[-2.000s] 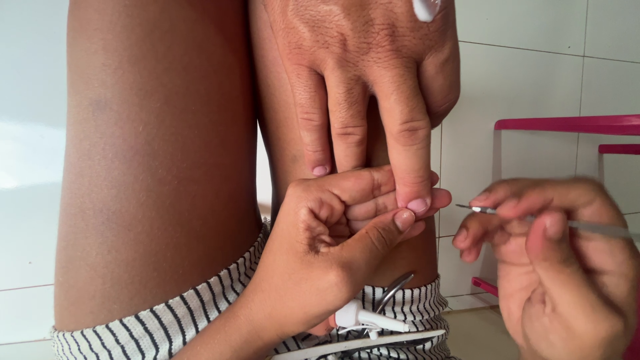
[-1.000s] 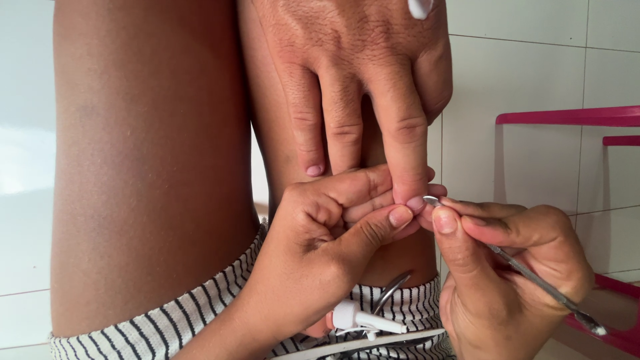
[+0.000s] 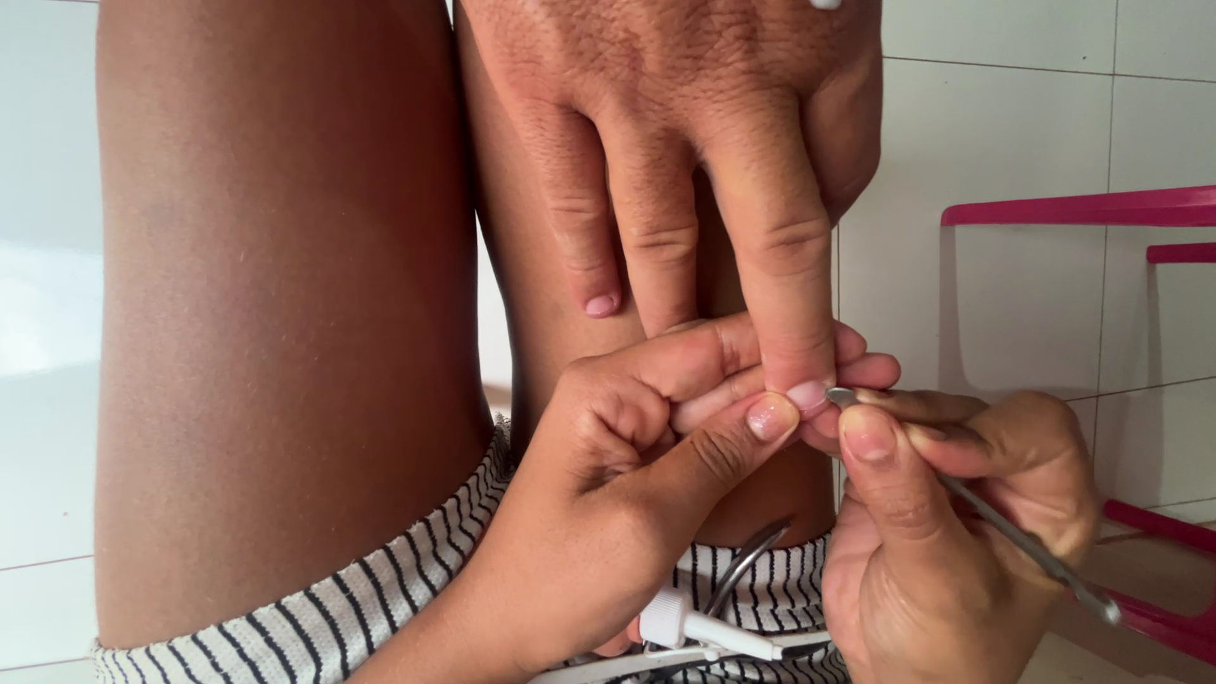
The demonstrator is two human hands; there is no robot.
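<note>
Another person's hand reaches down from the top, palm down over a bare thigh. My left hand holds one of its fingertips, thumb beside the nail and fingers beneath. Between thumb and fingers, my right hand grips a metal cuticle pusher; its spoon-shaped tip lies at the edge of that nail, and its far end sticks out at the lower right. Under my left wrist, on striped fabric, are a white capped nozzle and a curved metal tool, both partly hidden.
Bare thighs and striped shorts fill the left and middle. To the right, pink plastic furniture parts stand over a tiled floor. A white blob sits on the other person's hand at the top edge.
My right hand has moved left to the held fingertip. The tool's end, apart from the nail two seconds ago, is now at it. My left hand keeps its hold.
</note>
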